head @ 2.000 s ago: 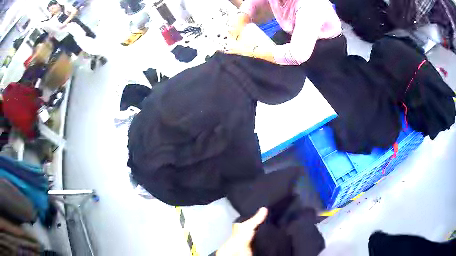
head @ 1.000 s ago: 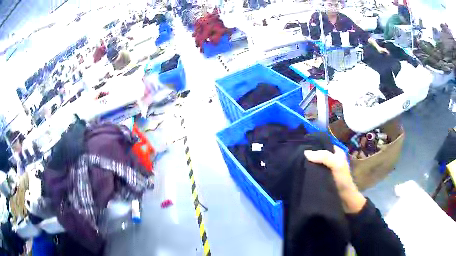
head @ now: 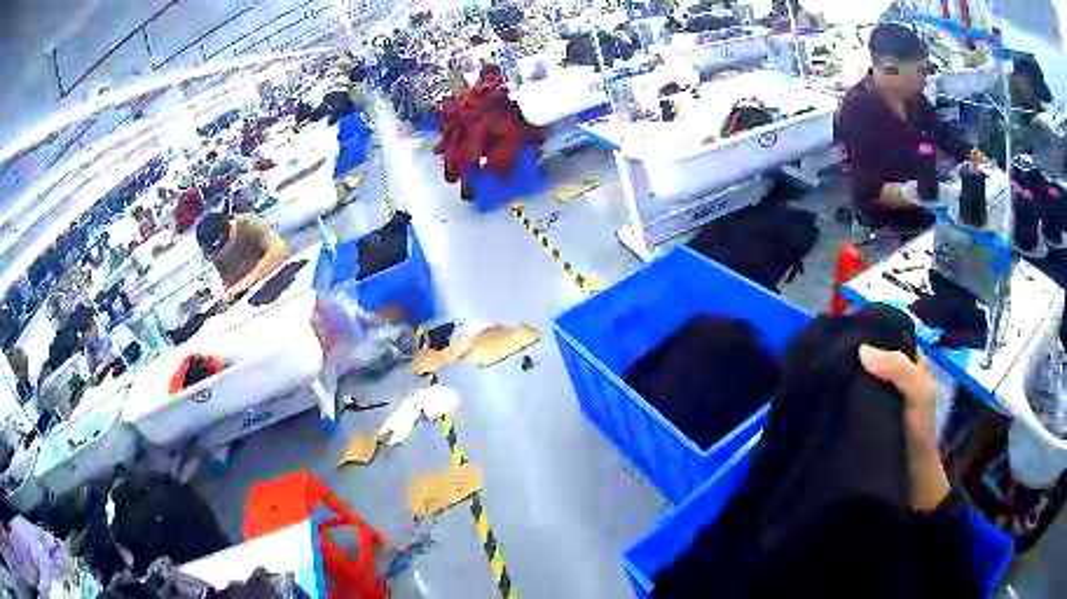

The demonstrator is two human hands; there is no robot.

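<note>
My right hand [head: 915,410] grips a bundle of black garment pieces [head: 825,468] at the lower right. The cloth hangs down from the hand in front of me and runs out at the bottom edge. It covers much of the nearest blue crate [head: 667,548]. What lies in that crate is hidden. My left hand is not in view.
A second blue crate [head: 608,377] holds black cloth [head: 708,377]. An orange stool [head: 298,503] stands lower left. Cardboard [head: 445,491] lies by the yellow-black tape [head: 491,550]. A seated person [head: 878,140] works at the upper right. Red garments [head: 486,129] are heaped further up the aisle.
The view has turned away from the person in pink and moved along the aisle. My right hand still holds the black cloth, now further right. My left hand is out of view.
</note>
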